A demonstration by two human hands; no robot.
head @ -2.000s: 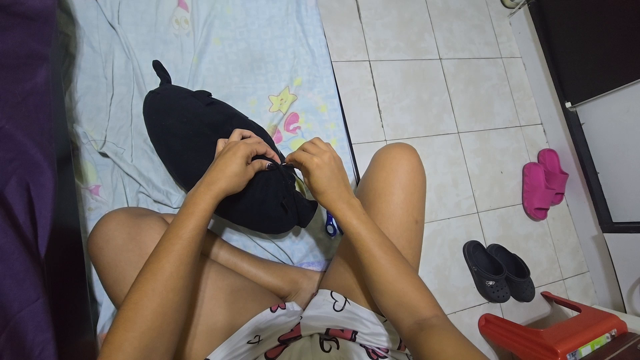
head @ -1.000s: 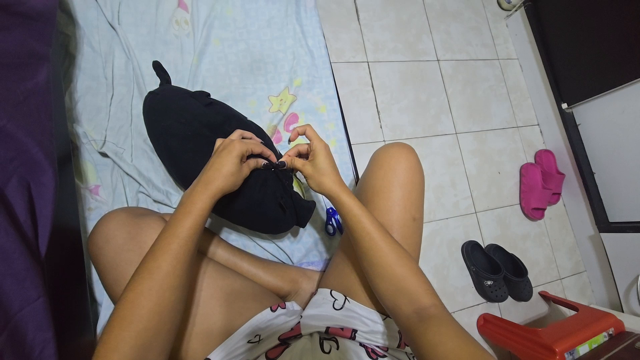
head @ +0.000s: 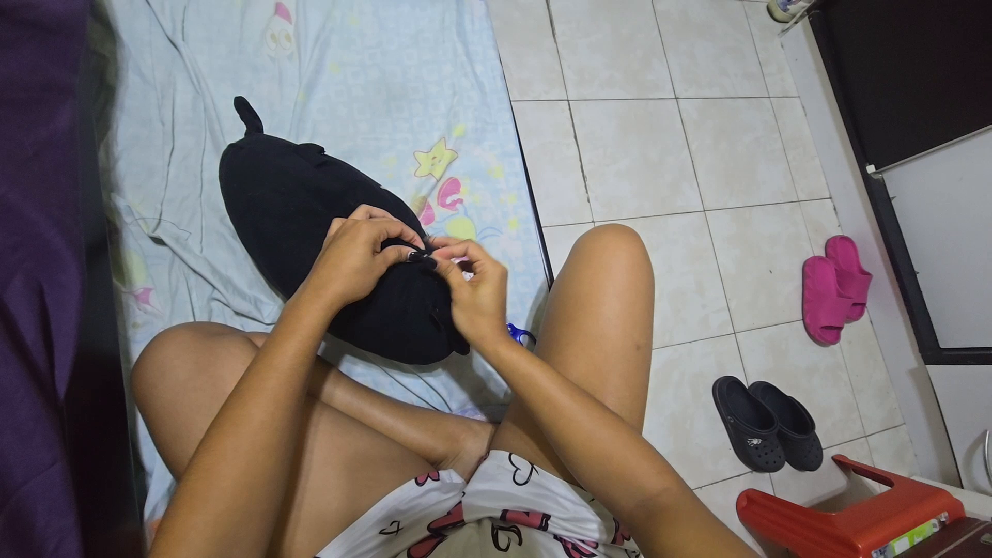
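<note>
A stuffed black plush toy (head: 310, 201) lies at a slant on a light blue printed bedsheet (head: 356, 70), in front of my crossed legs. My left hand (head: 360, 252) rests on it and pinches its black fabric near the right edge. Close against those fingertips, my right hand (head: 473, 287) pinches the same spot with thumb and forefinger. Whether a needle or thread is between the fingers cannot be told. Blue-handled scissors (head: 521, 335) lie beside the toy, partly hidden behind my right wrist.
Right of the bed edge is a tiled floor (head: 635, 155) with pink slippers (head: 825, 298) and dark clogs (head: 748, 426). A red plastic stool (head: 837, 511) stands at the lower right. Purple cloth (head: 39, 232) hangs along the left side.
My right hand has come down and in against the left fingertips, and its forearm now covers part of the scissors. My left hand and the plush toy have stayed in place.
</note>
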